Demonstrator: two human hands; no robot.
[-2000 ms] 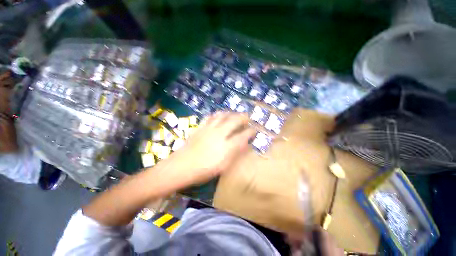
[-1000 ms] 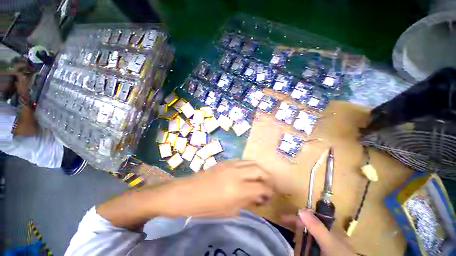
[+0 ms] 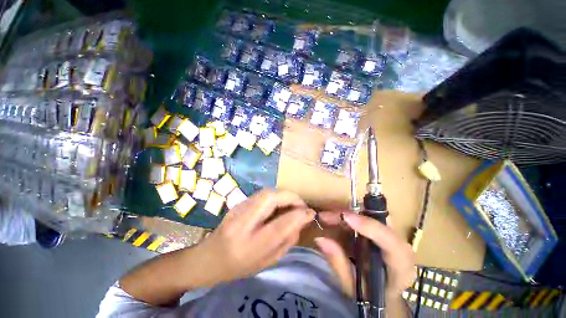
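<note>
My left hand (image 3: 264, 233) is in front of my body, thumb and fingertips pinched on a thin wire (image 3: 319, 222); what it belongs to is hidden by the fingers. My right hand (image 3: 388, 251) holds the black-handled soldering iron (image 3: 374, 208), tip pointing away from me, with a thin silvery feed tube (image 3: 354, 177) beside it. Its thumb and a finger reach toward my left fingertips. One blue circuit board (image 3: 335, 154) lies on the cardboard (image 3: 310, 183) left of the iron tip. Several more boards (image 3: 311, 74) lie in rows behind. Silver-white battery cells (image 3: 213, 168) with yellow edges lie in a loose pile.
Stacked clear trays (image 3: 68, 115) stand at left. At right are a black fan with a wire grille (image 3: 490, 133), a twisted cable with a cream connector (image 3: 428, 170) and a blue-and-yellow box (image 3: 527, 270) of silvery material. A whitish funnel (image 3: 481, 25) is upper right.
My left hand has come from over the boards and cells to my right fingertips, now pinching a thin wire. My right hand and the iron have come further into view. The view has shifted.
</note>
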